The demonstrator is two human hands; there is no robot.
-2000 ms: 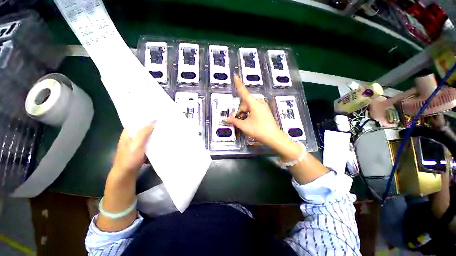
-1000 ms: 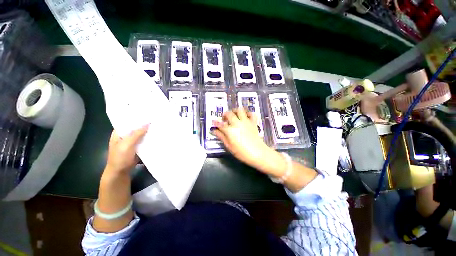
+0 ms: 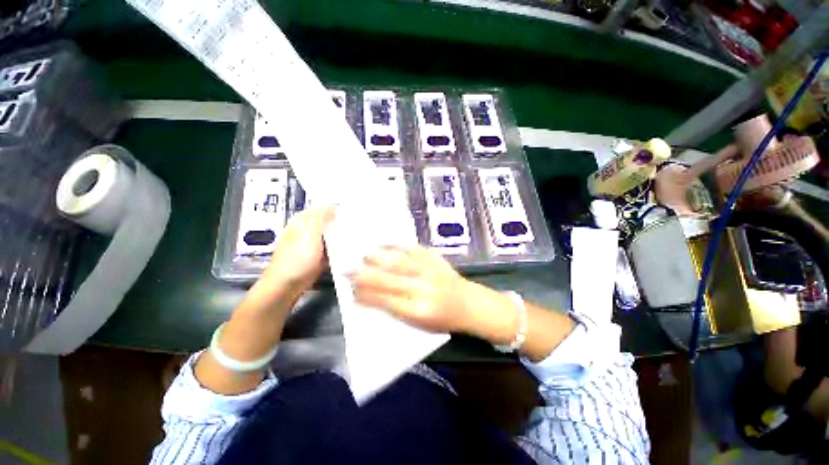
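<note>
A long white label strip (image 3: 314, 136) hangs from the upper left across the tray to a pointed end near my lap. Small grey print shows on its upper part. My left hand (image 3: 304, 250) holds the strip's left edge; its fingertips are partly hidden. My right hand (image 3: 414, 289) lies on the strip's lower part, fingers pointing left; whether it pinches anything is not visible. Behind is a clear blister tray (image 3: 543, 243) with two rows of white devices (image 3: 445, 207), each with dark print and a dark oval. The strip covers some of them.
A label roll (image 3: 91, 189) with trailing liner lies at left beside stacked clear trays (image 3: 41, 227). At right are a white card (image 3: 594, 272), a cream bottle (image 3: 629, 168), a pink fan (image 3: 768, 168), a gold box (image 3: 727, 291) and a blue cord. Another person's arm shows at far right.
My right hand has left the devices in the tray's front row and moved down onto the strip. My left hand and the strip have shifted right, uncovering the front-left device.
</note>
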